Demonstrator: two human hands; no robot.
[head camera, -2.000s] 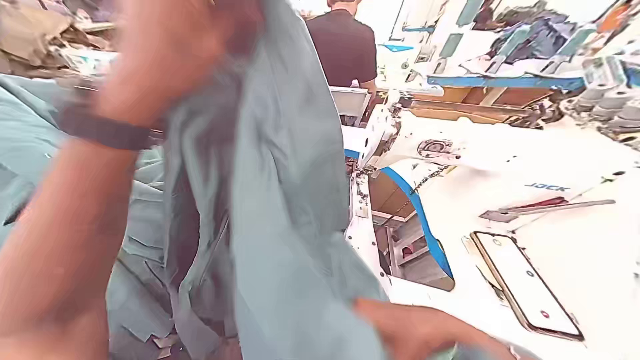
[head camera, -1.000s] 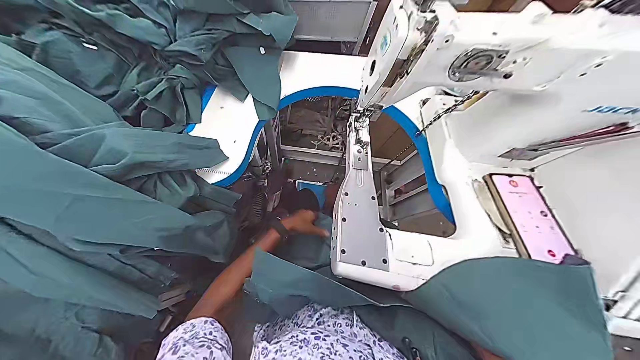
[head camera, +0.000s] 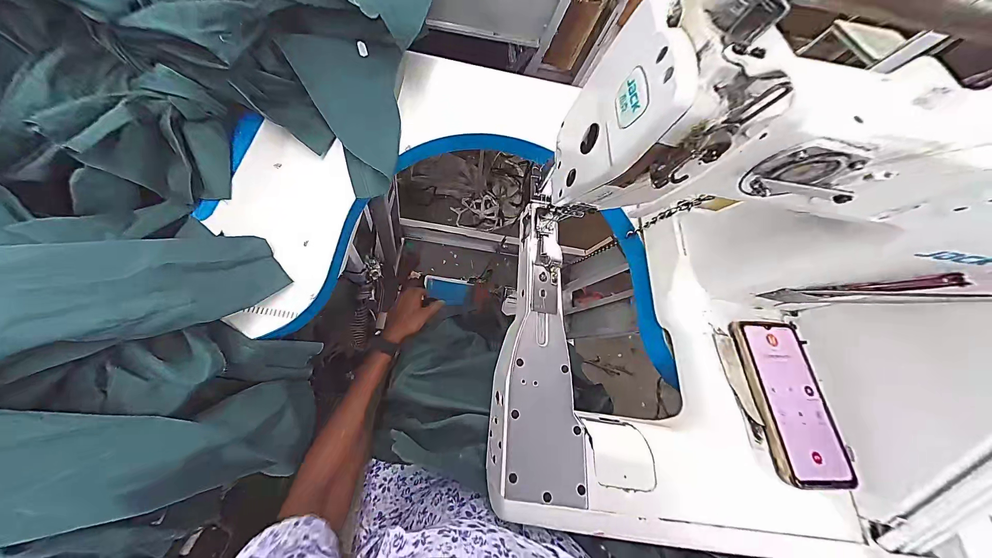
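Note:
My left hand (head camera: 411, 311), with a dark band at the wrist, reaches down through the opening left of the sewing machine's narrow arm bed (head camera: 542, 403). Its fingers are bent beside a blue flat object (head camera: 449, 291) low under the table; whether they grip anything is unclear. Green cloth (head camera: 442, 380) hangs from near this hand over my lap and runs behind the arm bed. The white sewing machine head (head camera: 635, 108) stands above the bed, with its needle area at the bed's far end. My right hand is out of view.
Heaped green fabric pieces (head camera: 132, 287) cover the left side and overlap the white table (head camera: 287, 186) with blue edging. A lit phone (head camera: 798, 403) and tweezers (head camera: 876, 288) lie at right. Thread scraps (head camera: 488, 194) lie below, beyond the opening.
My left hand has gone from up high with green cloth to low in the table opening. The cloth that lay across the table's front right edge a second ago is gone from there.

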